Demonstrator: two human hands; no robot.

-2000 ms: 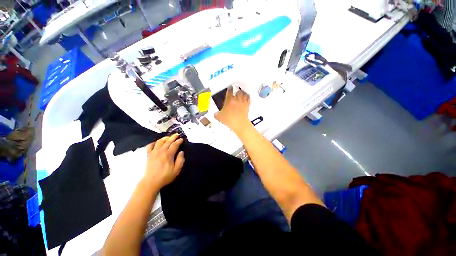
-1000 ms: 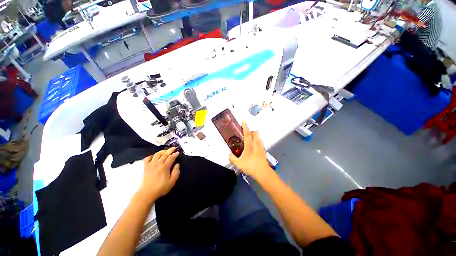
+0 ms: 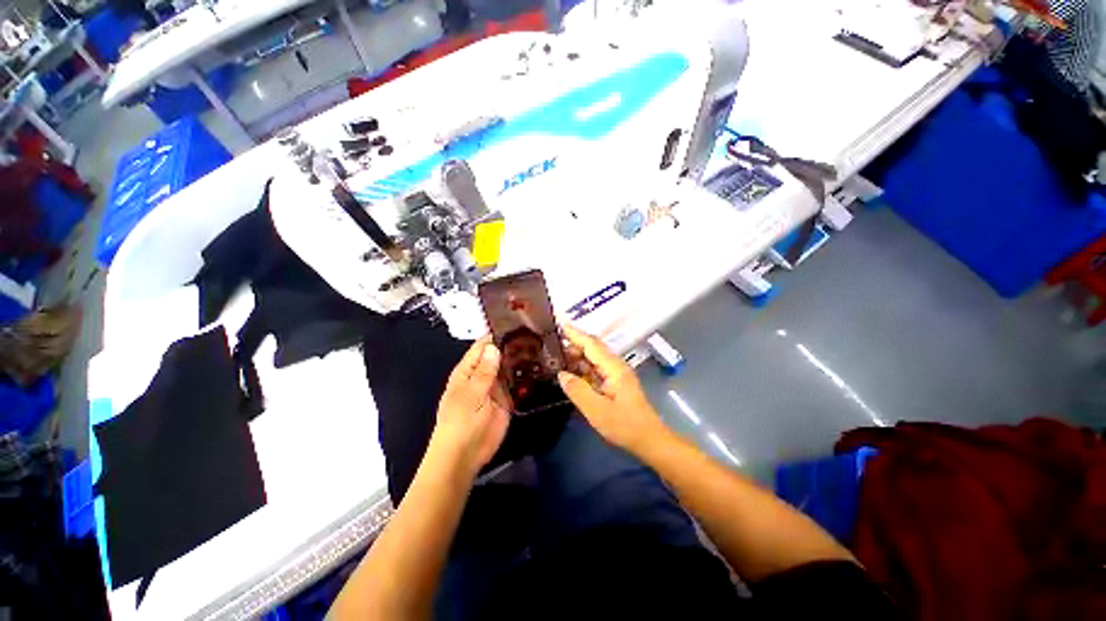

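A dark smartphone [image 3: 524, 334] is held upright over the table's front edge, between both hands. My left hand [image 3: 471, 406] grips its left side and my right hand [image 3: 606, 394] grips its right side. The black fabric piece [image 3: 412, 376] lies below the needle area and hangs over the table edge towards my lap, partly hidden by my left hand. The white JACK sewing machine [image 3: 582, 134] stands behind, with a yellow tag [image 3: 488, 244] beside the needle. The presser foot is partly hidden.
A flat black cut panel [image 3: 182, 461] lies at the table's left, with a second black panel [image 3: 297, 315] behind it. Thread snips [image 3: 597, 300] lie near the front edge. Scissors [image 3: 776, 158] lie by the control panel [image 3: 742, 184]. Dark red garments [image 3: 982, 522] are piled at the lower right.
The right hand has lifted the phone from the table and brought it left and closer. The left hand has left the fabric and taken hold of the phone's left side.
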